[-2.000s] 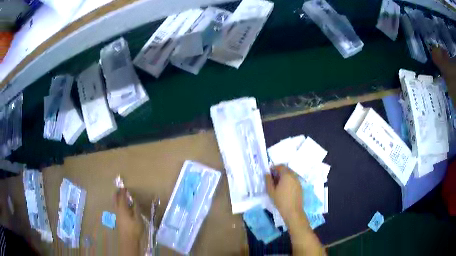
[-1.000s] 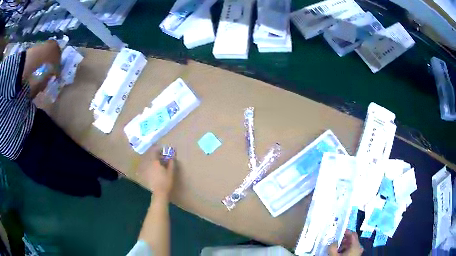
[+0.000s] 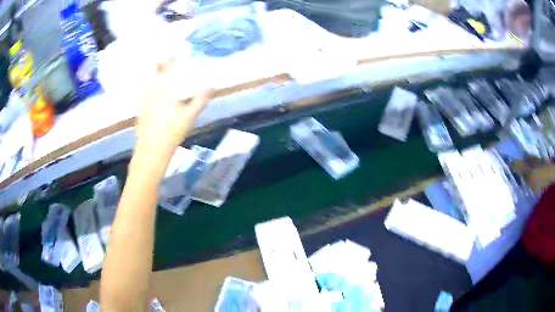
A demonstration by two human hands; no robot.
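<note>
My left hand (image 3: 170, 109) is stretched out over the white shelf. Its thumb stands apart; its fingers are washed out against the white, so I cannot tell whether it holds anything. My right hand is not in view. At the bottom, a long white carton (image 3: 285, 244) lies beside a pile of white leaflets (image 3: 347, 259) with light-blue pieces (image 3: 341, 283). A tray with blue in it (image 3: 236, 297) is cut off by the lower edge.
Trays and cartons, such as this carton (image 3: 228, 167) and this clear tray (image 3: 325, 148), lie on the green belt (image 3: 274, 177). A white carton (image 3: 429, 230) and stacked cartons (image 3: 481, 189) lie at right, near another person's red sleeve (image 3: 541, 225). The shelf edge (image 3: 316, 91) crosses above.
The view has swung up and to the right. My left hand has gone from the brown bench to over the shelf. My right hand, earlier at the carton and tray, has left the view.
</note>
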